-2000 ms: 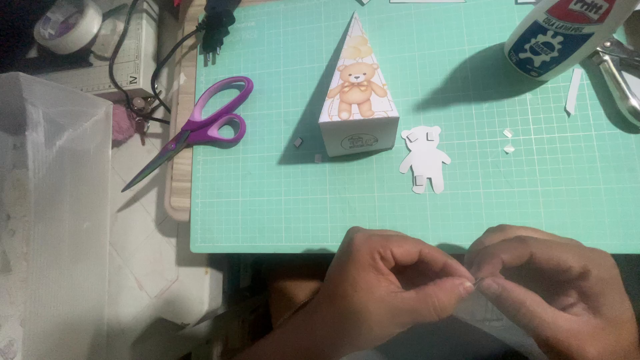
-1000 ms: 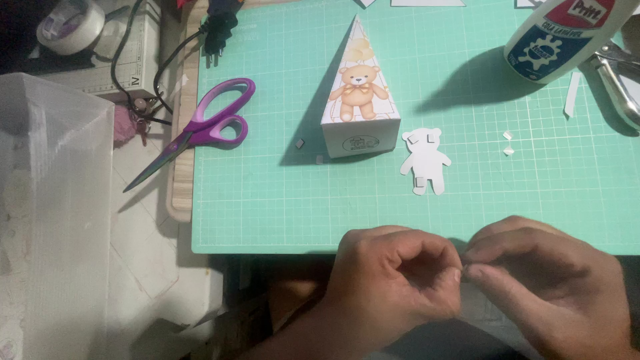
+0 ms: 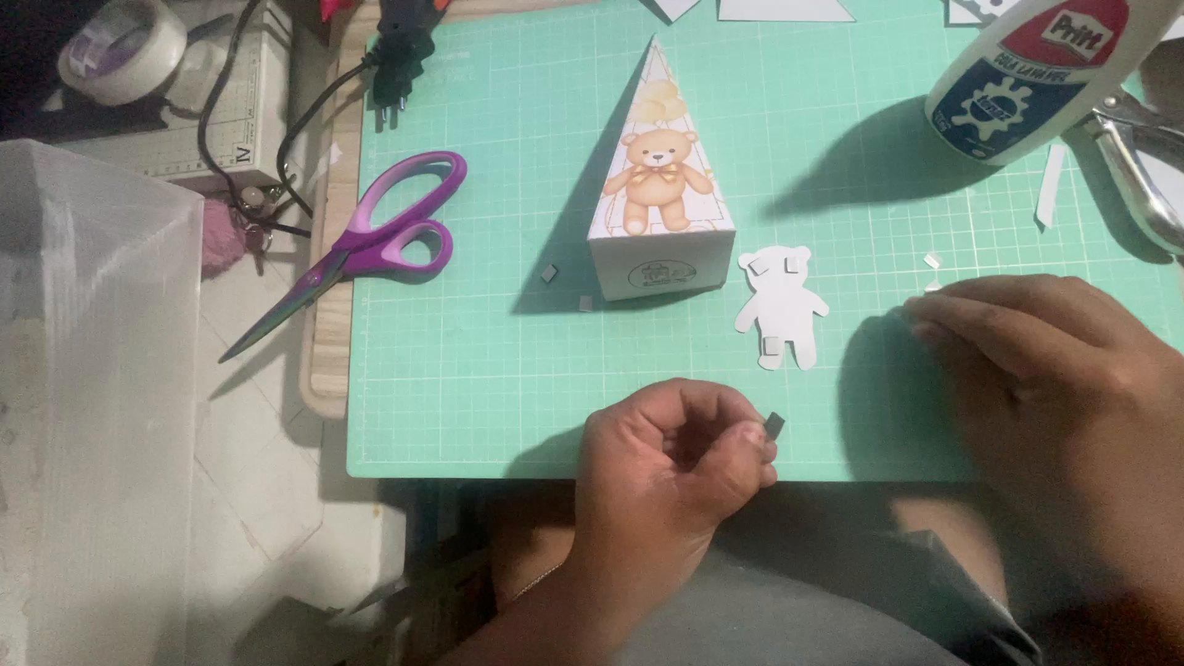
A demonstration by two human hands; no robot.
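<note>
Between the thumb and index finger of my left hand [image 3: 680, 453] is a small dark square piece [image 3: 774, 425], perhaps foam tape, near the mat's front edge. My right hand [image 3: 1064, 370] is over the mat at the right, its fingertips beside small white bits [image 3: 932, 261]; whether it holds anything is hidden. A white bear-shaped paper cutout [image 3: 784, 301] lies with small square pads on its head and one leg. To its left stands a pyramid-shaped paper box [image 3: 661, 199] with a printed teddy bear. Two small squares [image 3: 549, 273] lie left of and before the box.
Purple-handled scissors [image 3: 388, 222] overhang the left edge of the green cutting mat [image 3: 462, 370]. A white glue bottle [image 3: 1027, 83] and a metal-handled tool [image 3: 1133, 176] occupy the back right. A tape roll [image 3: 125, 51], a black plug [image 3: 400, 55] and a translucent container [image 3: 102, 370] are at left.
My hands have parted. The right hand has moved up and right to the white bits, while the left keeps a small dark piece that now shows at its fingertips.
</note>
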